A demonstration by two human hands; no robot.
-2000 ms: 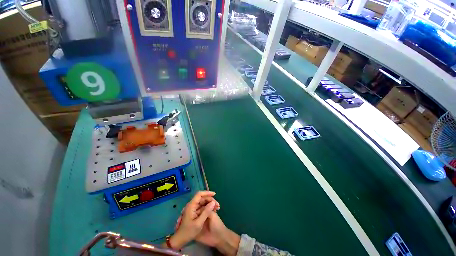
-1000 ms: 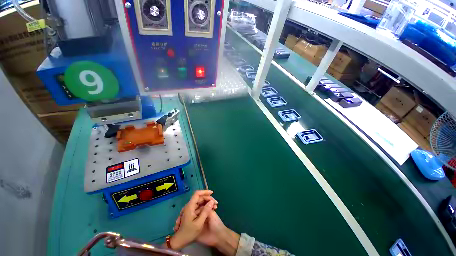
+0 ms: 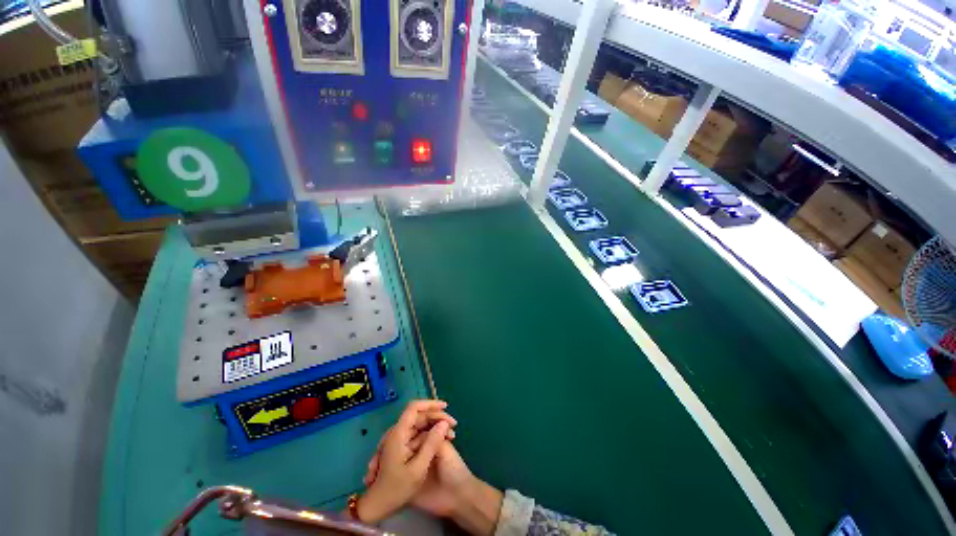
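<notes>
My left hand, with a red bracelet at the wrist, and my right hand are clasped together at the bottom centre, at the bench's right edge. Their fingers are folded and no object shows in them. The orange-brown fixture nest holds no workpiece. It sits on the perforated silver base plate, up and left of my hands. Dark clamps flank the nest. The press head with the green 9 is raised behind it. Pale-rimmed device housings lie in a row on the green conveyor.
The blue control panel with a lit red button stands behind the bench. A white shelf post rises beside the conveyor belt. A copper-coloured metal bar crosses the bottom left. A fan is at the right edge.
The housings on the conveyor have moved down and to the right. The lowest one is now mostly cut off by the bottom edge. My hands have stayed clasped in about the same place.
</notes>
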